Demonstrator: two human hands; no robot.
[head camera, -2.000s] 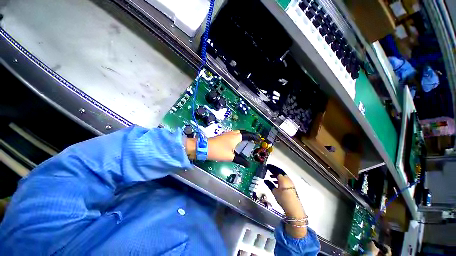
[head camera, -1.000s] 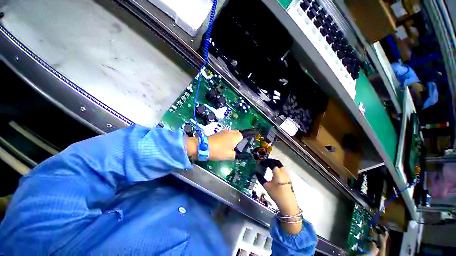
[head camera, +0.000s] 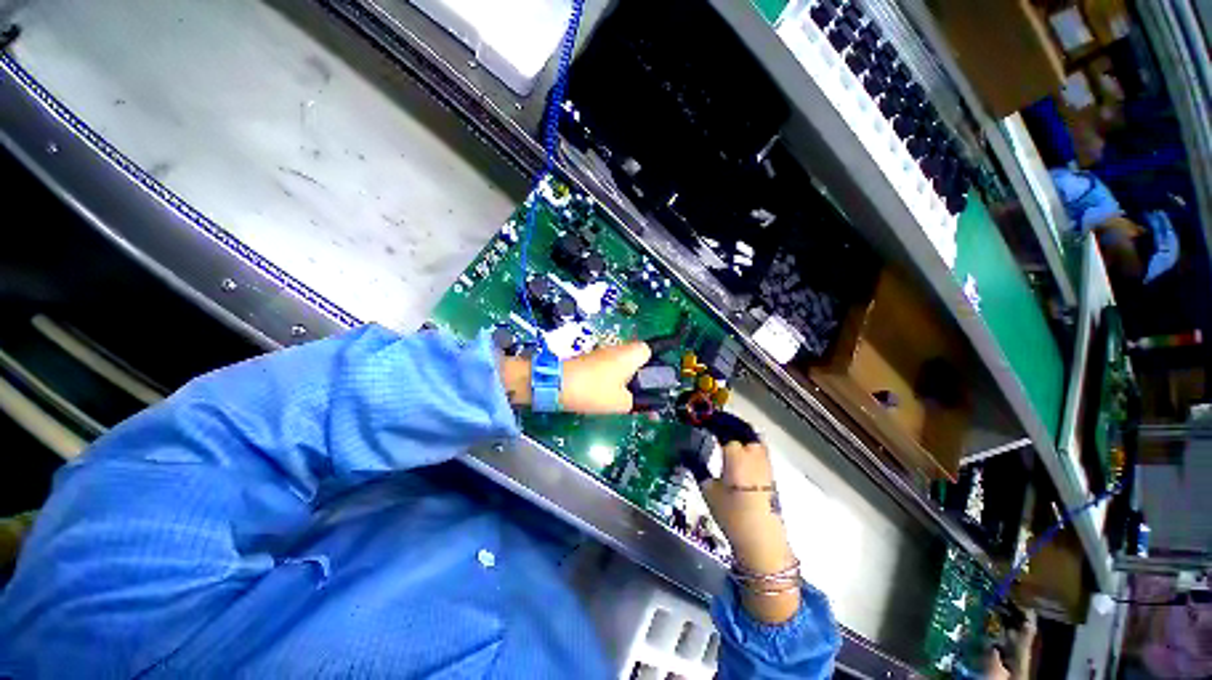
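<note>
A large green circuit board crowded with parts lies on the conveyor track. Black cylinders and white parts stand on its upper-left half. My left hand, with a blue wrist strap and black finger cots, lies over the board, its fingertips around a grey box-shaped part. Whether it grips this part is unclear. My right hand, also in black finger cots, reaches to the board's right end, its fingertips close together by a copper ring coil. A pale patch shows between its fingers; whether it is a part is unclear.
Metal rails border the track. Beyond it are a black parts bin, an open cardboard box and a shelf holding a white tray of black cylinders. A white pocketed tray lies below. Another person's hand works at a board lower right.
My right hand has moved up and left to the coil, its fingertips closer together. My left fingertips have shifted slightly around the grey part. The view has shifted a little.
</note>
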